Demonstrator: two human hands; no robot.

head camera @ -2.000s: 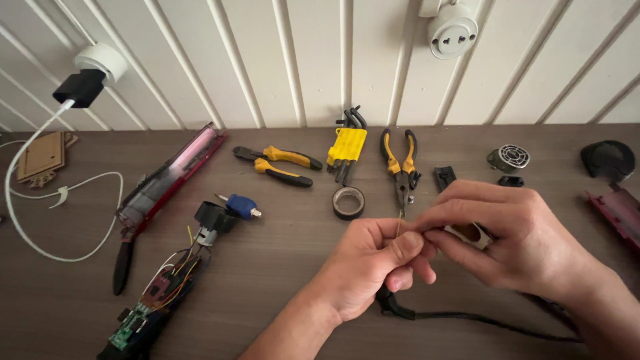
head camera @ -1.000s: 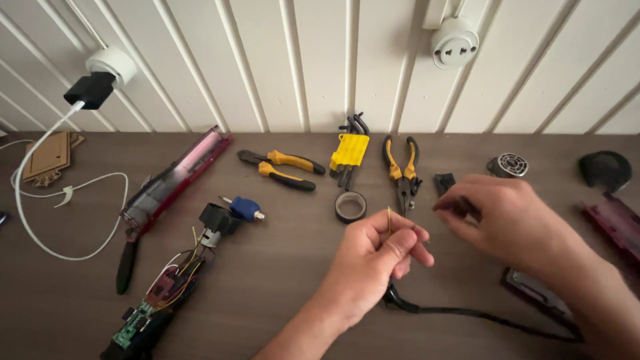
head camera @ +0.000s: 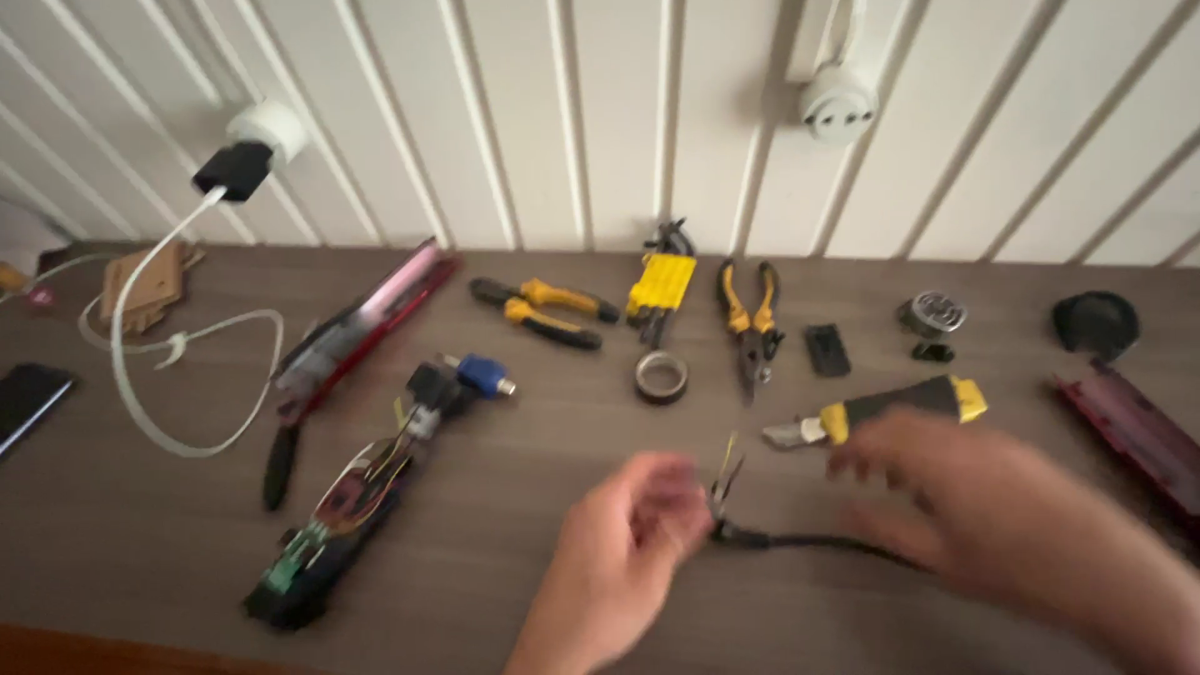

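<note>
My left hand [head camera: 623, 548], blurred, is beside the stripped end of a black cable [head camera: 806, 541], where thin yellow and dark wires stick up near its fingertips; whether it grips them is unclear. My right hand [head camera: 966, 525], also blurred, hovers above the cable with its fingers apart and holds nothing visible. Just beyond its fingertips a utility knife [head camera: 891, 410] with yellow and dark grips lies on the table. Long-nose pliers [head camera: 750, 328], a roll of tape [head camera: 661, 377], a yellow hex key holder [head camera: 662, 283] and cutting pliers [head camera: 544, 312] lie farther back.
An opened device with a circuit board [head camera: 347, 516] and a red casing part [head camera: 366, 328] are at left, by a white charging cable [head camera: 197, 450] and a phone [head camera: 33, 403]. A round metal grille [head camera: 936, 314], black cap [head camera: 1095, 323] and red shell [head camera: 1134, 431] are at right.
The utility knife now lies in view on the table near my right hand. My left hand has moved lower relative to the tools, and the cable's wires now show beside its fingers.
</note>
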